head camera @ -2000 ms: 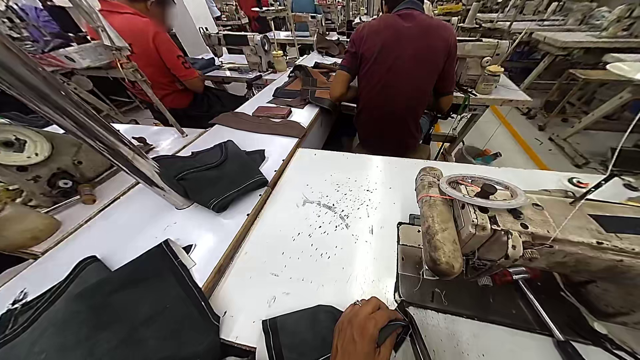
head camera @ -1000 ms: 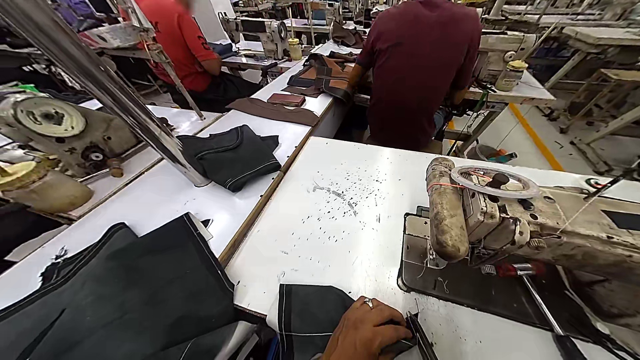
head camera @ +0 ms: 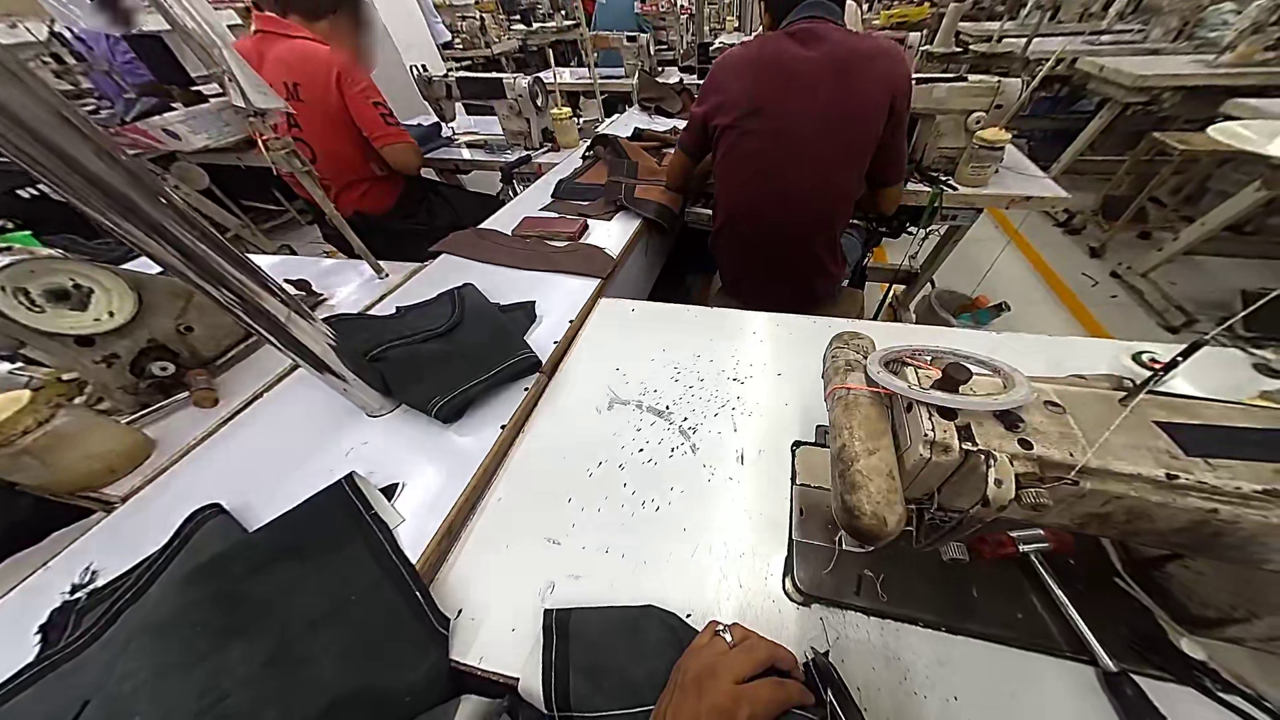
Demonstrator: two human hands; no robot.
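At the bottom centre, my left hand (head camera: 735, 675), with a ring on one finger, lies on a dark, pale-stitched fabric piece (head camera: 610, 655), its fingers bent over the right part. Just right of the fingers is a black tool or edge (head camera: 832, 688), cut off by the frame and too partial to name. My right hand is out of view. A larger dark stitched fabric panel (head camera: 260, 600) spreads across the lower left. Another folded dark piece (head camera: 450, 350) rests on the left table. To the right stands a worn industrial sewing machine (head camera: 1000, 440) with a cylindrical part at its front.
Dark specks mark the white tabletop (head camera: 640, 470). A screwdriver-like tool (head camera: 1070, 600) lies by the machine. A metal pole (head camera: 230, 250) slants across the left. Ahead sits a person in maroon (head camera: 800, 150); another in red (head camera: 320, 110) is at far left. Brown pieces (head camera: 525, 250) lie on the table between.
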